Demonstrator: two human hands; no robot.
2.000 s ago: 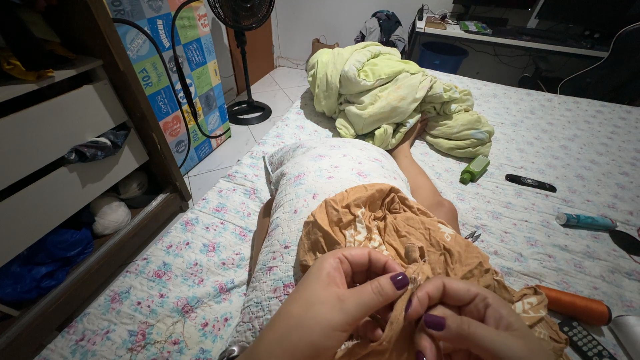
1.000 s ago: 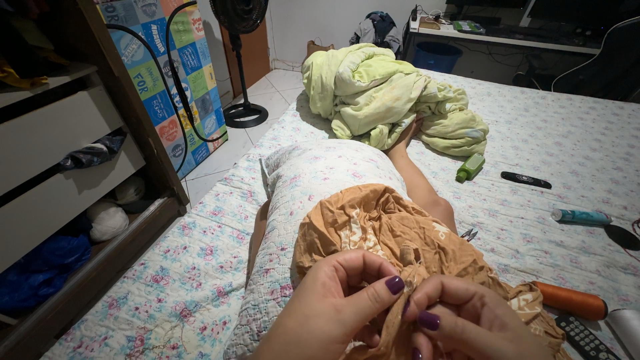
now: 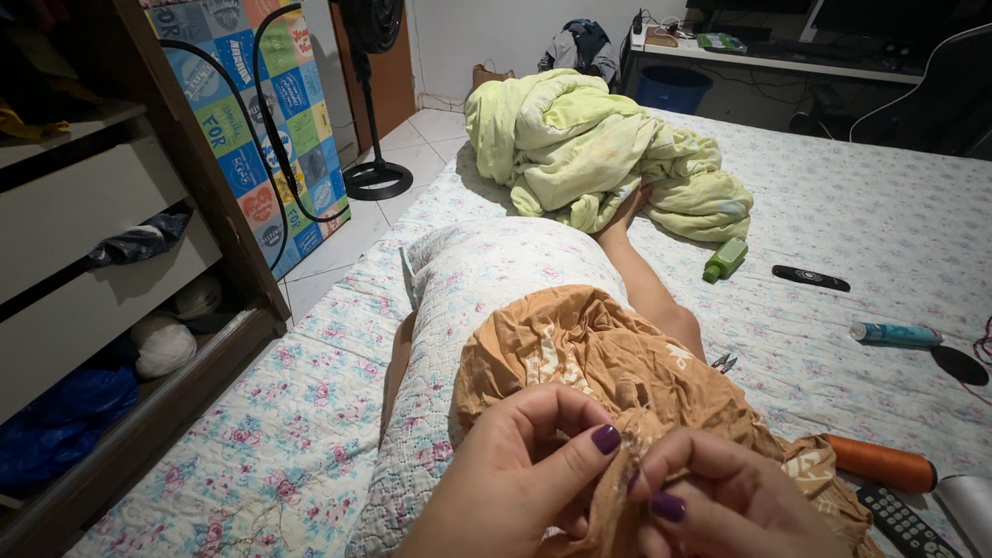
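A tan cloth with white printed shapes (image 3: 604, 341) lies bunched over a floral quilted pillow (image 3: 496, 271), which rests on the person's legs. My left hand (image 3: 535, 465) pinches a gathered fold of it between thumb and fingers. Close to the right of that, my right hand (image 3: 713, 496) grips the same fold; a small dark thing shows at its fingertips, too small to name. Thread snips (image 3: 724, 363) lie partly beside the cloth. An orange cone of thread (image 3: 880, 463) is to the right, near a remote control (image 3: 907, 519).
On the floral bedspread (image 3: 310, 434) are a green bottle (image 3: 725, 260), a black device (image 3: 811, 277), a teal tube (image 3: 895, 334) and a crumpled light-green blanket (image 3: 573, 147). A wooden dresser (image 3: 101, 225) stands left, a standing fan (image 3: 376, 178) beyond it, and a desk (image 3: 775, 58) behind the bed.
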